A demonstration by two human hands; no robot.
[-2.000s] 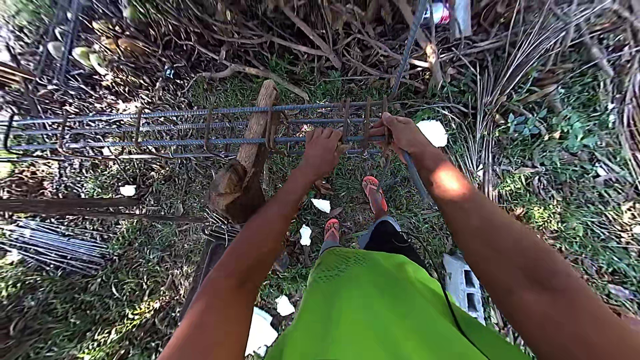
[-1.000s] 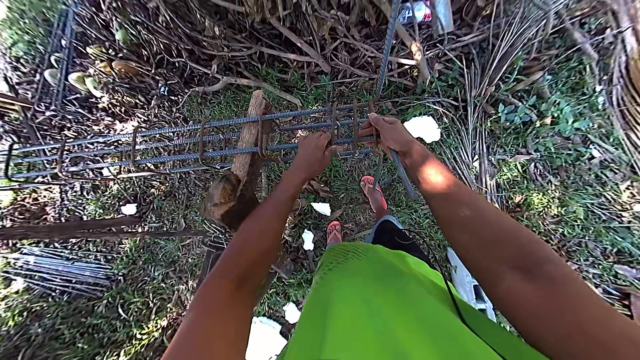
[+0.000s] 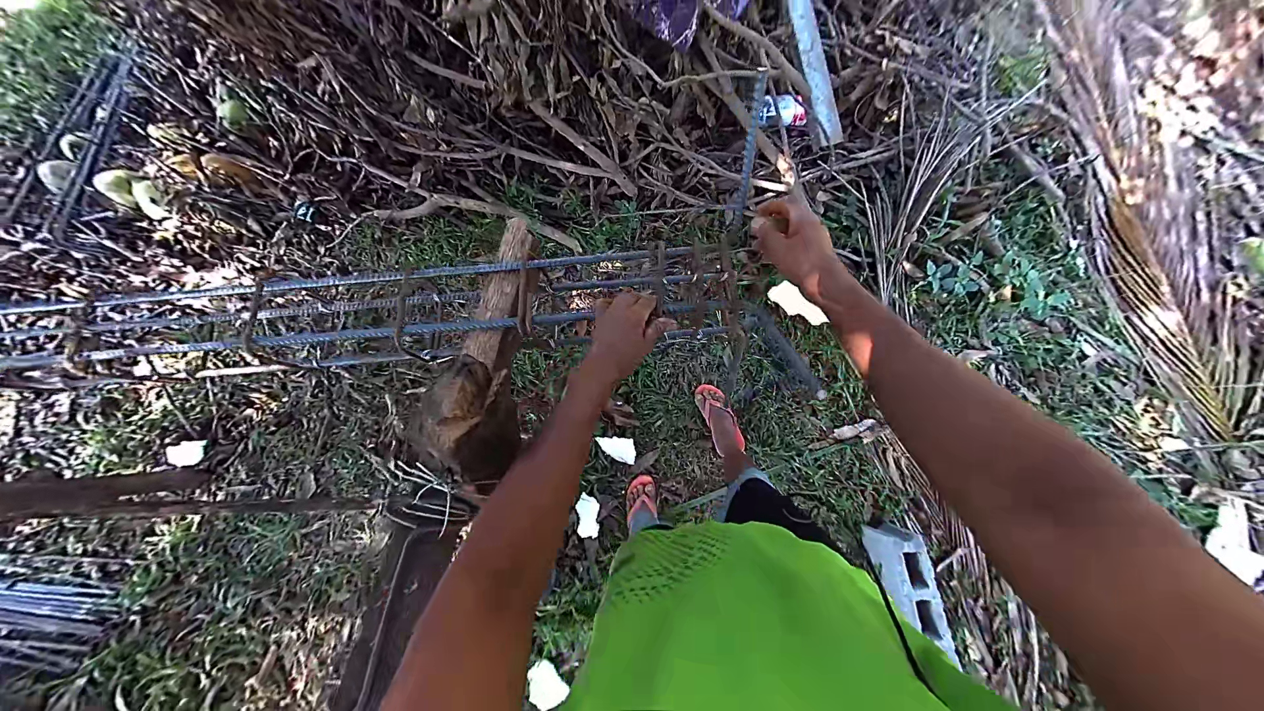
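Observation:
A cage of ribbed steel rebars (image 3: 425, 329) with rusty stirrups (image 3: 525, 296) lies across the view, resting on a wooden post (image 3: 502, 296). My left hand (image 3: 626, 331) is closed around the near upper bar, beside a group of stirrups (image 3: 696, 286) near the cage's right end. Near the far corner of that end is my right hand (image 3: 790, 237), its fingers curled beside a bent-up bar end (image 3: 750, 148); whether it holds anything cannot be told. Another bent bar end (image 3: 785, 351) points toward me at the right.
A hollow concrete block (image 3: 913, 588) lies right of my legs. Dry branches (image 3: 592, 158) and palm fronds (image 3: 1136, 217) cover the ground beyond and to the right. Thin steel rods (image 3: 54, 617) lie at the lower left, near a dark timber (image 3: 109, 492). White scraps (image 3: 617, 450) dot the grass.
My right hand has moved from the near side of the cage's right end to its far corner, beside the bent-up bar. My left hand stays on the cage.

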